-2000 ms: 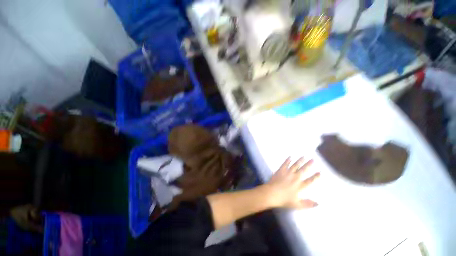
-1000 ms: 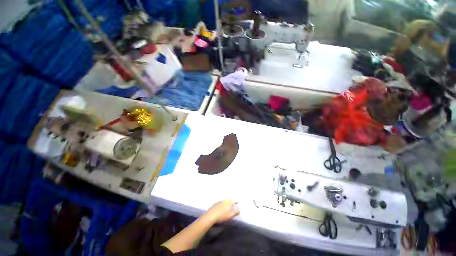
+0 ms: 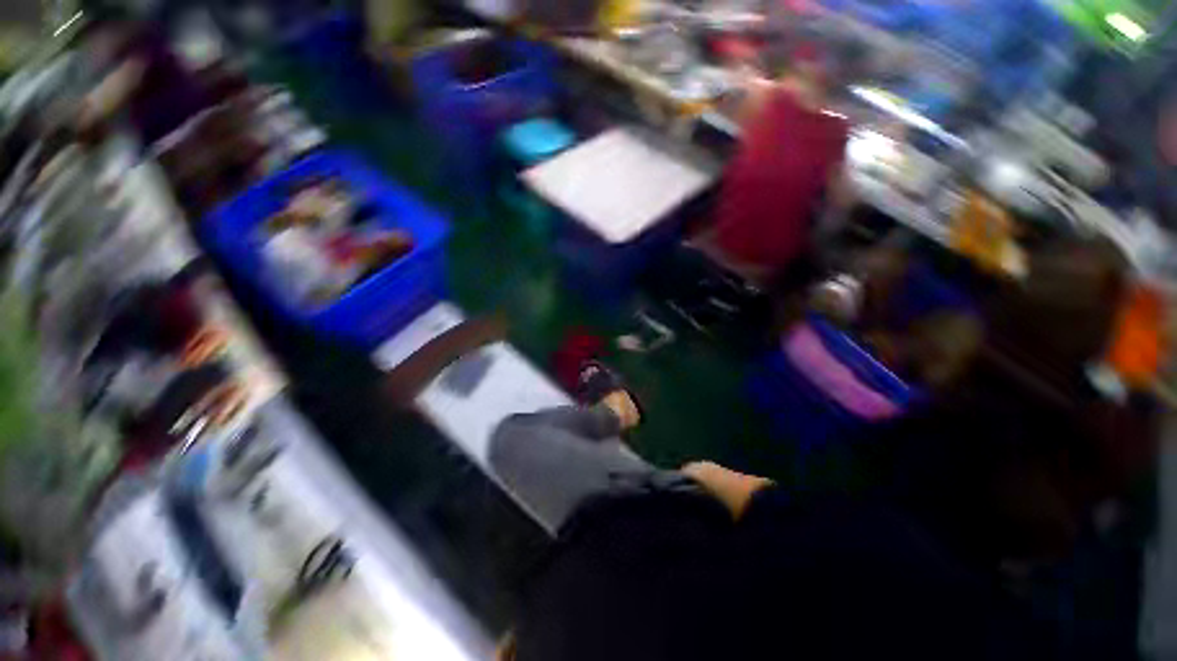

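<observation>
The picture is badly blurred. My right hand [image 3: 725, 488] is small and partly hidden by a dark sleeve, low and right of centre beside my grey-clad leg. Its fingers cannot be made out. A skin-coloured sliver at the bottom edge, near the table, may be my left hand [image 3: 506, 647], almost wholly cut off. A curved brown cloth piece [image 3: 445, 355] lies across the far part of a narrow white bench [image 3: 478, 411]. Neither hand touches this cloth.
The white machine table [image 3: 400, 568] runs along the left, with scissors [image 3: 325, 563] on it. A blue crate [image 3: 258, 271] of mixed cloth stands beyond the bench. Another crate [image 3: 807, 394] holds pink cloth at right. A person in red [image 3: 778, 174] is further back.
The view has swung right, away from the machine table's middle and the curved piece on it. My left hand has left the view or shows only as a sliver; my right hand has appeared.
</observation>
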